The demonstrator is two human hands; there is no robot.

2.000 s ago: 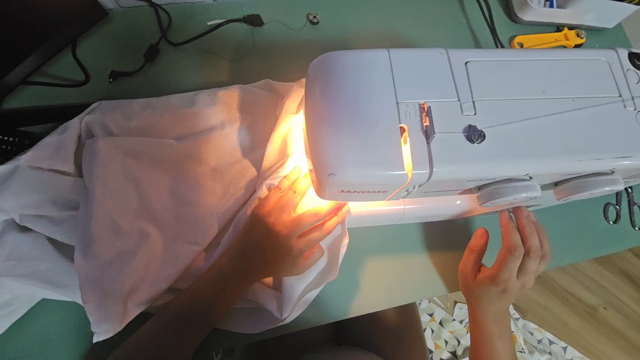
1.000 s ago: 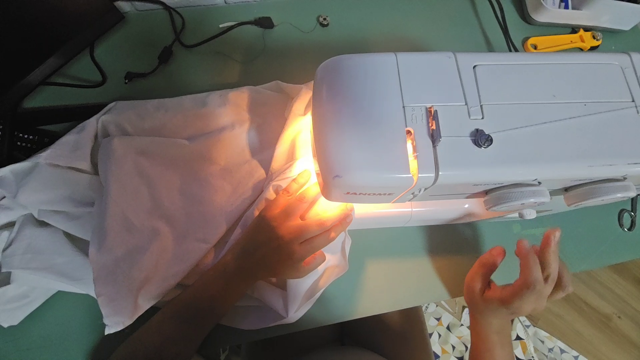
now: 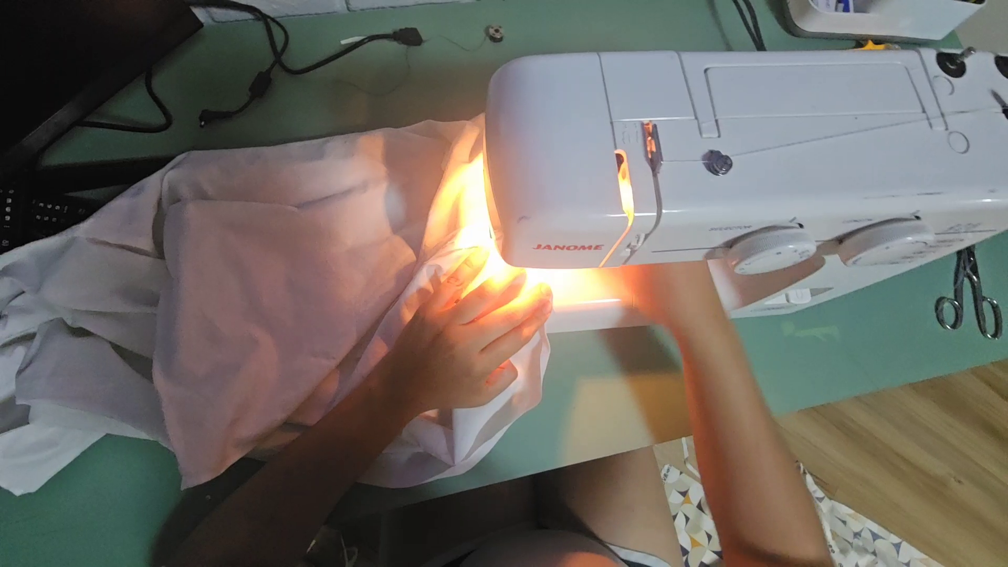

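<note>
A white Janome sewing machine [image 3: 567, 157] stands on the green table, its lamp glowing at the left end. White fabric [image 3: 283, 283] spreads from under that end to the left in loose folds. My left hand [image 3: 472, 339] lies on the fabric beside the machine's head, fingers spread and brightly lit at the tips. My right forearm reaches under the machine's arm, so the right hand is hidden behind the body; only the wrist shows. The needle and presser foot are out of sight beneath the head.
Scissors [image 3: 970, 295] lie right of the machine. Black cables [image 3: 276, 55] and a small metal bobbin-like part [image 3: 494, 33] are at the back. A dark monitor [image 3: 79, 63] and part of a keyboard [image 3: 55, 209] stand left. A white tray [image 3: 882, 20] is behind the machine.
My right hand was by the dial, then open in front of the machine; now it has gone under the machine's arm. My left hand stays on the fabric.
</note>
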